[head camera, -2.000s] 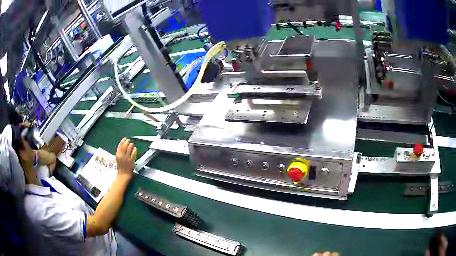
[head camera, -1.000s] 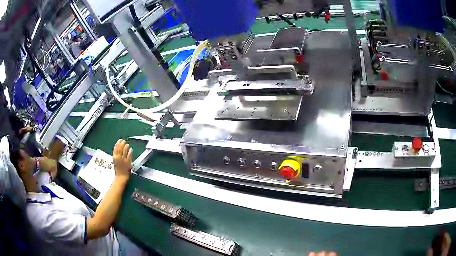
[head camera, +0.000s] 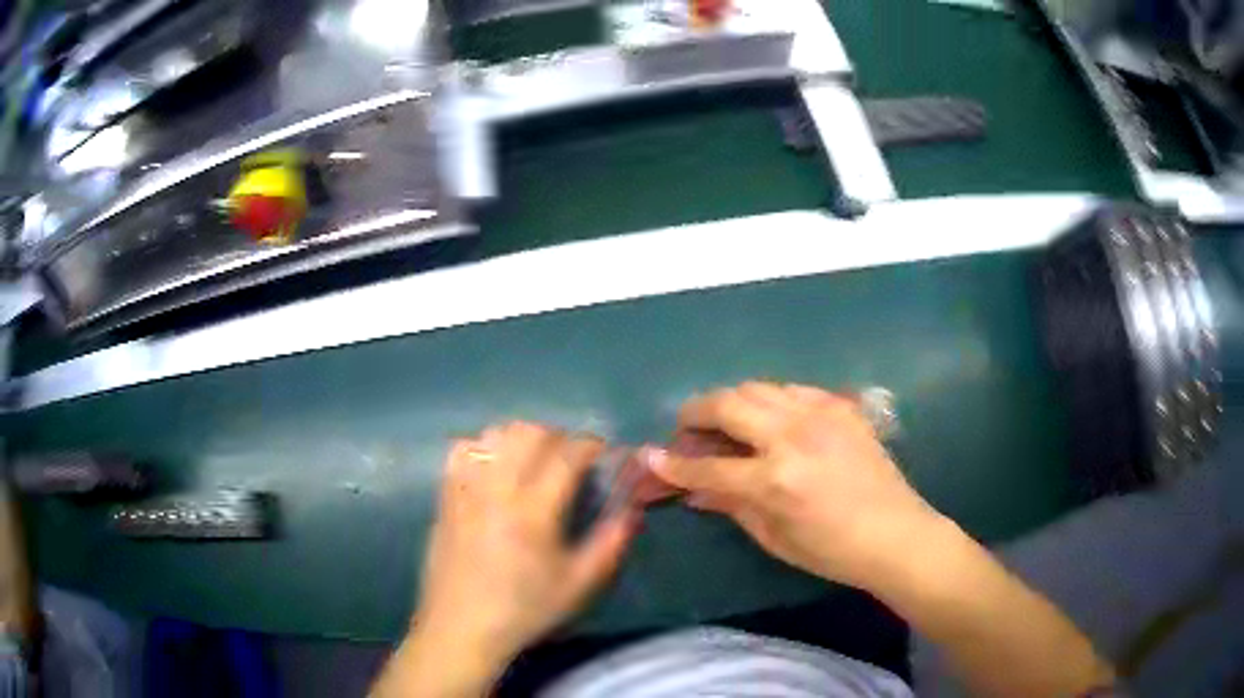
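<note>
My left hand [head camera: 508, 525] and my right hand [head camera: 805, 475] are close together over the green bench. The left fingers are around a dark grey piece [head camera: 592, 499], possibly a panel, blurred and mostly hidden by the hand. The right fingers hold a reddish-brown block [head camera: 703, 447], with its left end at the left fingertips. Whether the block touches the grey piece is too blurred to tell. A small pale, shiny bit [head camera: 880, 406] shows just beyond the right hand; what it is cannot be told.
A stack of panels [head camera: 1166, 348] stands at the right. Two small panel groups [head camera: 198, 516] lie at the left. A white rail [head camera: 655, 273] crosses beyond my hands. Past it are a machine with an emergency stop button [head camera: 269, 205] and another panel [head camera: 928, 123].
The view has swung right and down, so the machine now sits at upper left. Both hands, earlier only fingers at the bottom edge, are now together in view with things held. The panel stack has appeared.
</note>
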